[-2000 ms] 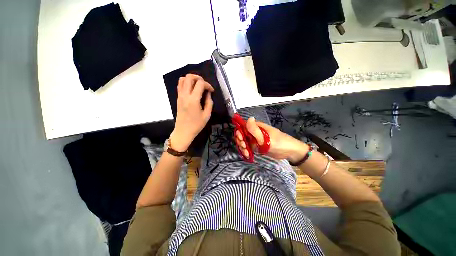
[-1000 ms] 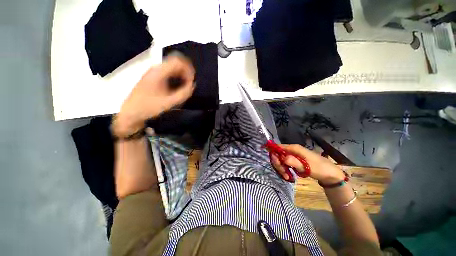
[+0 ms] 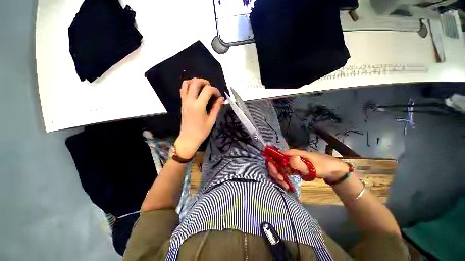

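Observation:
A black fabric piece lies at the table's front edge, turned so one corner points away from me. My left hand is on its near right part, fingers bent, holding it at the edge. My right hand holds the red-handled fabric shears. The blades are slightly apart, and their tips are close to the fabric's right corner beside my left fingers. Whether the blades touch the fabric cannot be told.
A left-hand stack of black pieces and a larger right-hand stack lie on the white table. A black fabric pile is below the table at left. Black trimmings lie on the striped apron and floor. A wooden bench is beneath me.
My left hand came back from the left onto the fabric, which is now turned with a corner pointing away. My right hand moved slightly left, bringing the shears' tips near the fabric.

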